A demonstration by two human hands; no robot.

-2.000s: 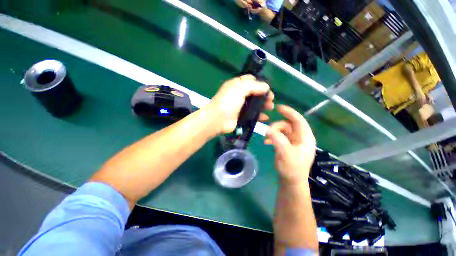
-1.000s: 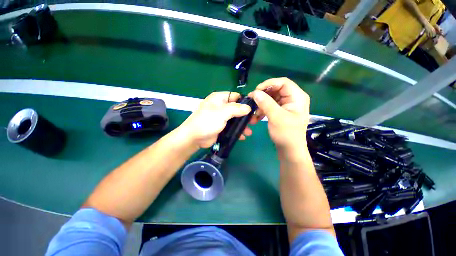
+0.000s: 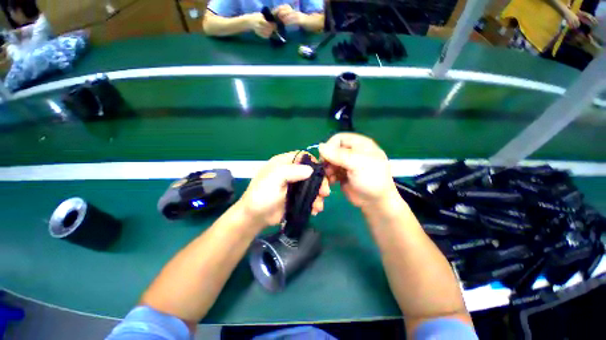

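My left hand (image 3: 272,189) is closed around a slim black handle shell (image 3: 302,199), held upright at a tilt. Its lower end meets a black hair dryer body (image 3: 300,254) with a silver ring face turned to the left, low over the green mat. My right hand (image 3: 359,169) pinches something small at the handle's upper end. A thin pale wire (image 3: 313,147) shows by its fingertips; what exactly it holds is hidden. Beyond the hands a black tube (image 3: 345,93) points away, its open end at the far side and its near end by my right hand.
A grey display unit (image 3: 197,193) with blue digits and another silver-ringed body (image 3: 86,224) are at left. A pile of black handles (image 3: 505,219) lies at right, above a black bin (image 3: 565,317). A person's hands (image 3: 279,23) hold a black part across the line. A grey post (image 3: 558,109) slants at right.
The view has tilted up. The silver ring has turned from facing up to facing left. My left hand keeps the handle; my right fingertips stay at its upper end, now with a pale wire showing.
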